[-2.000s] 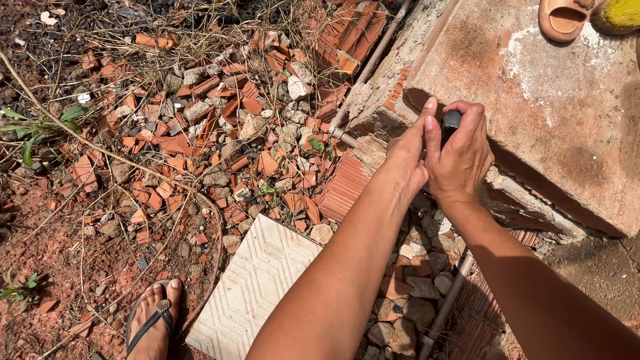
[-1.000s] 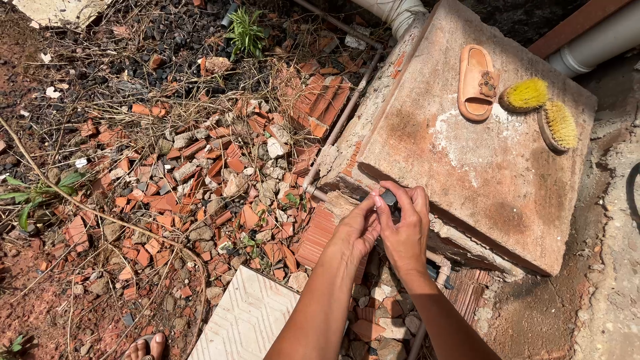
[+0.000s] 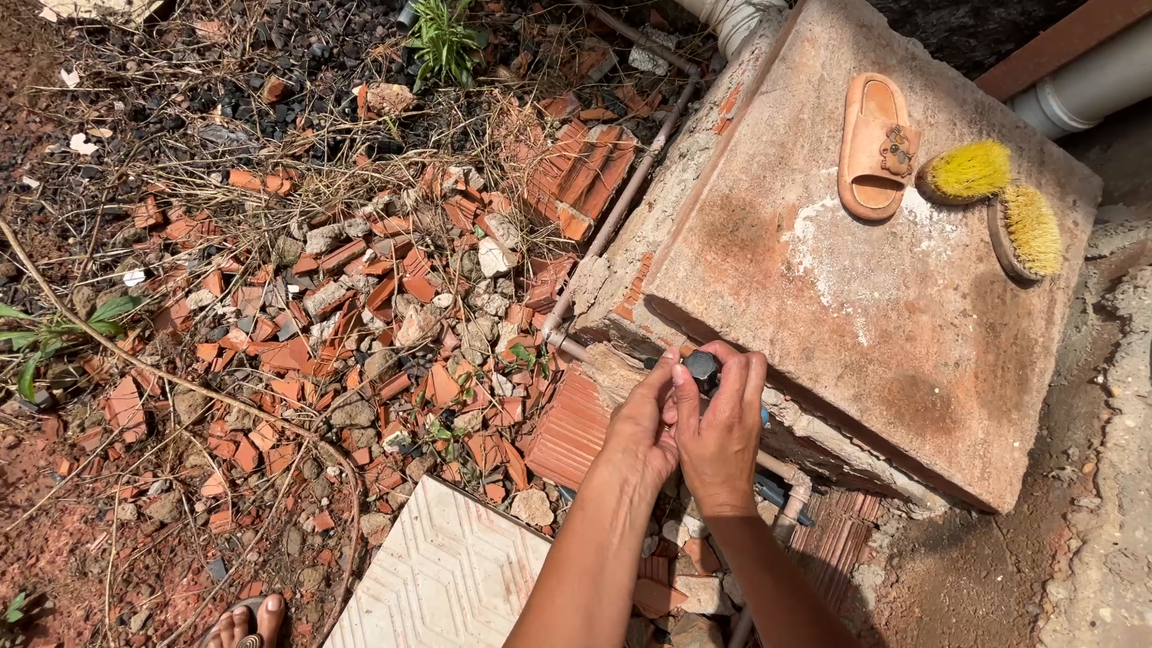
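Observation:
Both hands meet beside the near left edge of a concrete slab (image 3: 864,297). Between them is a black plastic cap-like fitting (image 3: 701,369) with a faceted top. My right hand (image 3: 723,432) has its thumb and fingers closed around this fitting. My left hand (image 3: 643,418) touches it from the left, its fingertips partly hidden behind the right thumb. A small blue part (image 3: 765,417) shows just right of the right hand. Below it a brown plastic pipe (image 3: 794,490) bends down beside the slab's base. What lies under the hands is hidden.
On the slab lie a tan slide sandal (image 3: 875,148) and two yellow-bristled brushes (image 3: 967,171). A brown pipe (image 3: 630,184) runs along the slab's left side. Broken bricks and rubble (image 3: 387,306) cover the ground, with a patterned ceramic tile (image 3: 441,576) near my left forearm.
The view has shifted, bringing the whole sandal and both brushes into sight. Both hands stay together at the slab's edge around the black fitting, whose faceted top now shows more plainly.

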